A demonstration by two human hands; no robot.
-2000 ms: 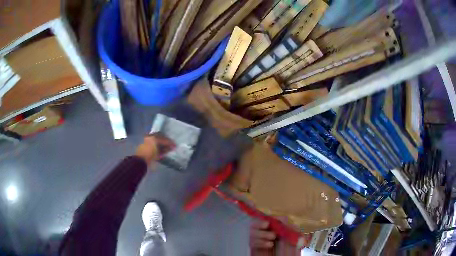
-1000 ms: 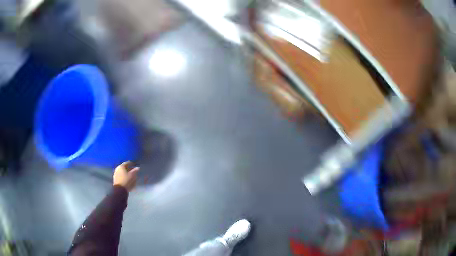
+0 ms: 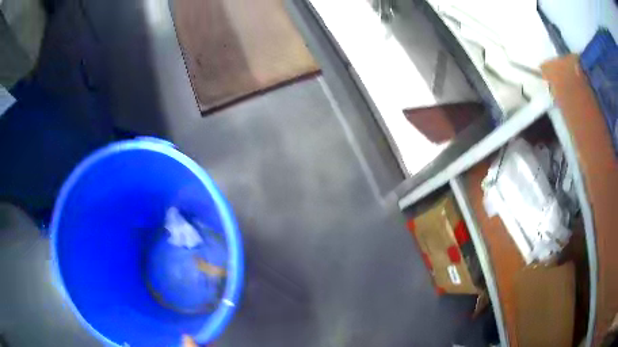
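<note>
A large open blue bucket stands at the lower left, seen from above into its inside. A crumpled white scrap and a small orange-brown piece lie at its bottom. Only a fingertip of my left hand shows, at the bucket's near rim by the bottom edge of the picture; the rest is cut off. Whether it grips the rim cannot be told. My right hand is out of the picture. The dustpan and the red broom are not in view.
A brown board or mat lies on the grey floor ahead. A metal-framed shelf at the right holds white plastic bags. A cardboard box with red tape sits at its low end. Dark blue equipment stands at the left.
The view has swung away from the shelves of boards to the empty-looking blue bucket, now larger and nearer. The left hand has gone from full view to a fingertip; the right hand has left the picture.
</note>
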